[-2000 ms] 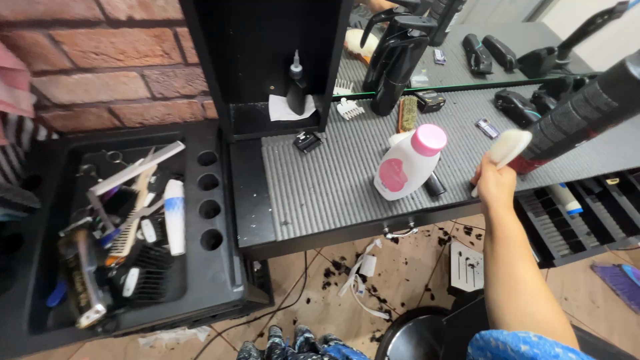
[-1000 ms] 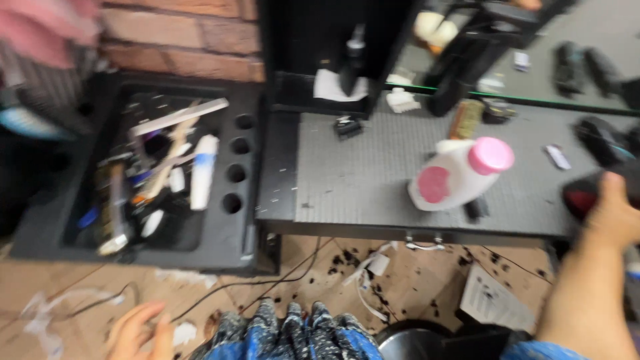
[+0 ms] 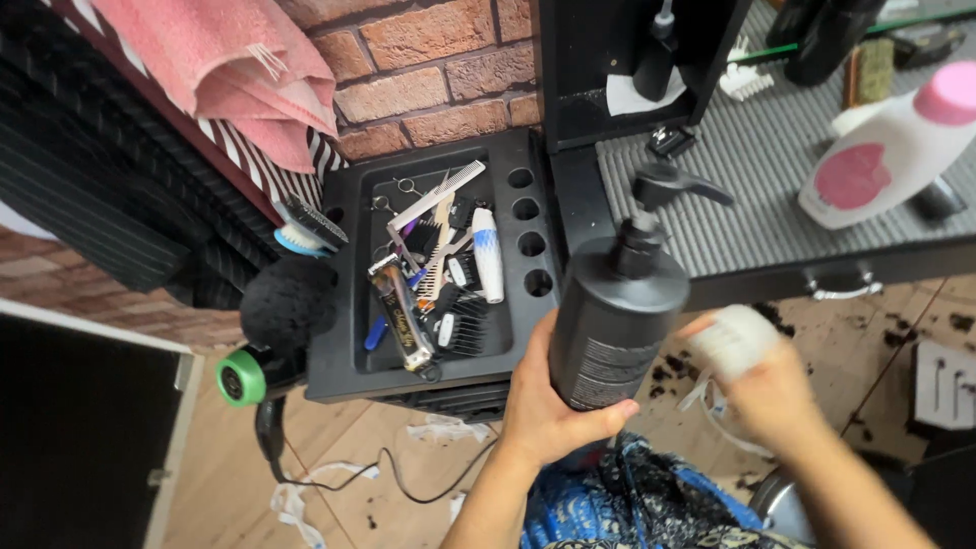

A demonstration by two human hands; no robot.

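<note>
My left hand (image 3: 545,404) grips a large black pump bottle (image 3: 614,328) around its lower body, upright in front of me; its label bears writing. To the right of the bottle, my right hand (image 3: 762,374) is blurred and closed around a small whitish object (image 3: 733,341), whose kind I cannot tell. Behind my hands, on the ribbed grey counter mat (image 3: 732,183), stands a white bottle with a pink cap (image 3: 869,164). Left of the pump bottle, a black tray (image 3: 347,374) holds a hair clipper (image 3: 400,316), combs, scissors and clipper guards.
A hair dryer (image 3: 267,381) and a black round brush head (image 3: 288,301) are at the tray's left side. Pink towels (image 3: 244,76) hang above. A cord (image 3: 412,496), paper strips and cut hair lie on the floor. A drawer handle (image 3: 845,287) sticks out from the counter.
The black pump bottle is now in my left hand, which was empty and low at the left one second ago. My right hand has come back from the counter's right side. The view has swung left.
</note>
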